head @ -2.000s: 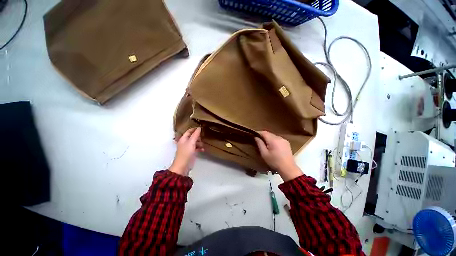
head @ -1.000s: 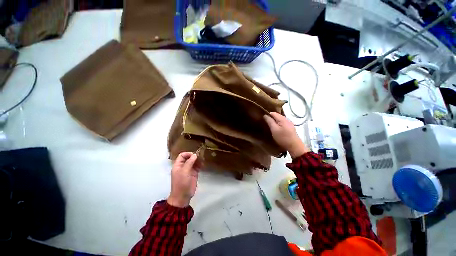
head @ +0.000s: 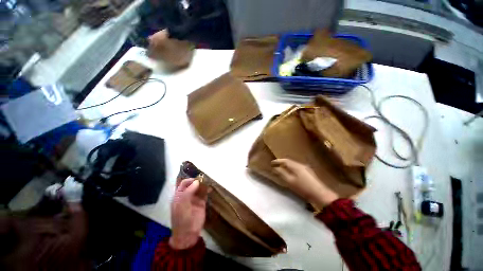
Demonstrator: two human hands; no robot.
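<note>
A brown handbag body (head: 230,219) hangs from my left hand (head: 189,209) at the front of the table, its long narrow side up. The fingers pinch its upper left end, near a small gold ring. My right hand (head: 299,180) lies on or just over a pile of brown bags (head: 339,143) with a gold fitting on a flap. The right fingertips are blurred, so I cannot tell whether they grip it. Another flat brown bag (head: 220,108) with a gold stud lies behind.
A blue basket (head: 325,84) holds brown pieces at the back. A dark bag (head: 140,169) lies at left. A grey cable (head: 405,135) and a power strip (head: 422,182) are at right. Another person's hand (head: 158,37) touches a brown piece at the far edge.
The view has turned left. A brown bag is now in my left hand, to the left of the pile. My right hand has left the opened bag mouth, and the pile lies flatter.
</note>
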